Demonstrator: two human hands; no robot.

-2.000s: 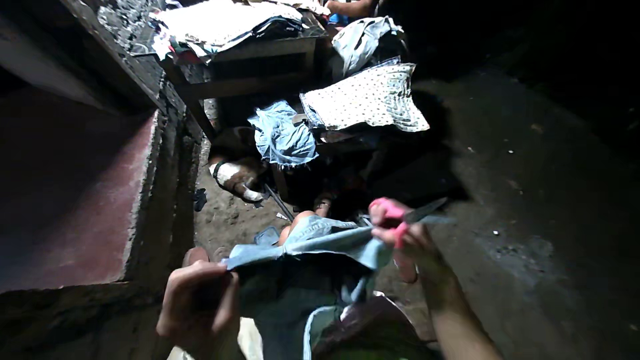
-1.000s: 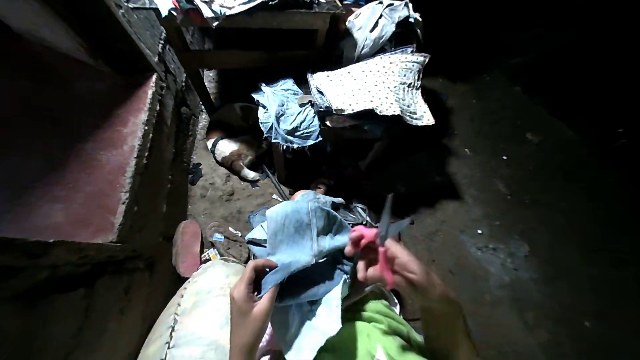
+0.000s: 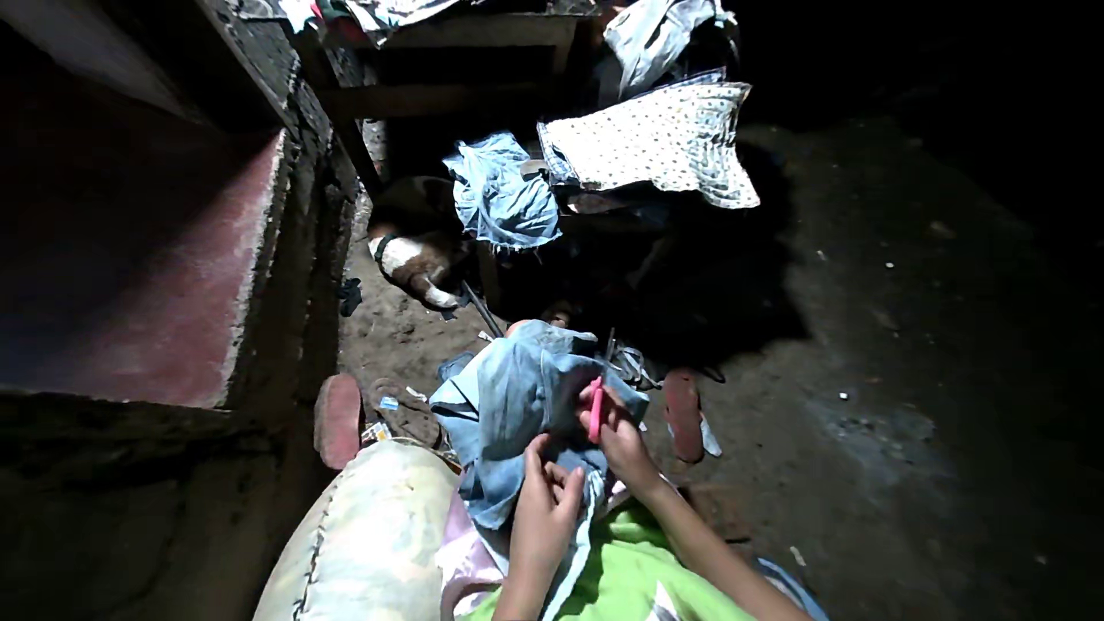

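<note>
A piece of light blue denim cloth (image 3: pixel 509 397) lies bunched over the lap, above bright green cloth (image 3: pixel 642 569). My right hand (image 3: pixel 619 435) is closed on the pink handles of a pair of scissors (image 3: pixel 597 410), whose blades point away from me and look narrow, edge-on, at the cloth's right side. My left hand (image 3: pixel 549 496) pinches the lower middle of the denim between thumb and fingers. A pale strip of the cloth hangs down beside the left wrist.
A stuffed whitish sack (image 3: pixel 371 535) stands at the left. Slippers (image 3: pixel 339 421) rest on the dirt floor on both sides. Ahead, a brown-and-white dog (image 3: pixel 414 259) lies near a blue rag (image 3: pixel 504 194) and a dotted cloth (image 3: pixel 660 138) draped over a low support. A raised reddish ledge (image 3: pixel 172 345) borders the left.
The denim, held spread between both hands two seconds ago, is now bunched on the lap. The scissors have turned from blades apart to edge-on, and both hands have come closer together.
</note>
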